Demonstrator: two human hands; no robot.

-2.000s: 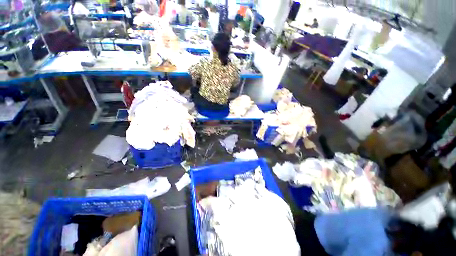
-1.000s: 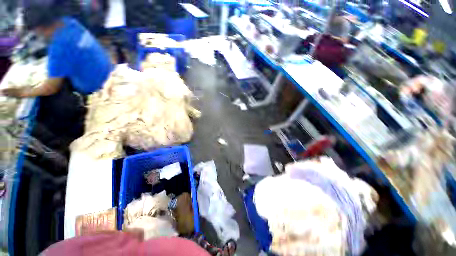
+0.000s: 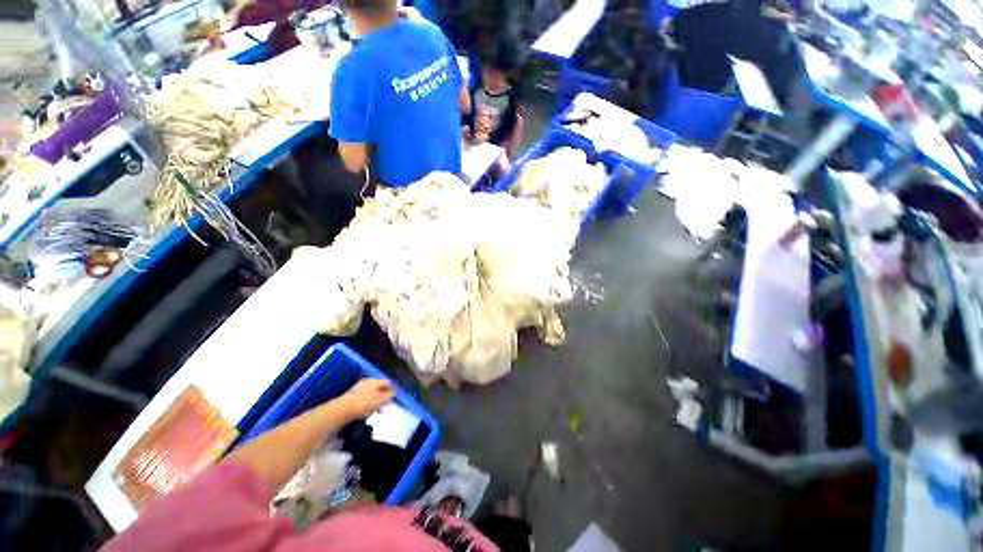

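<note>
My left hand [image 3: 370,396], small and blurred, reaches from a pink sleeve over the blue plastic crate [image 3: 429,444]. Its fingers are indistinct and I see nothing clearly held. The crate holds dark cloth [image 3: 374,458], a white piece [image 3: 395,424] and cream cloth [image 3: 313,480]. Just beyond it, a large heap of cream garment pieces [image 3: 464,259] lies on the far end of a white bench [image 3: 232,350] and hangs over its side. My right hand is out of the picture.
A person in a blue shirt [image 3: 399,102] stands behind the heap, with another person [image 3: 494,108] beyond. Sewing tables with cream cloth [image 3: 232,102] and scissors [image 3: 102,262] are at left. A patterned brown piece [image 3: 176,444] lies on the bench. Another white bench [image 3: 772,291] stands at right.
The view has turned to the left, so the cream heap and blue-shirted person are now nearer the centre. My left forearm and hand have come into view over the crate.
</note>
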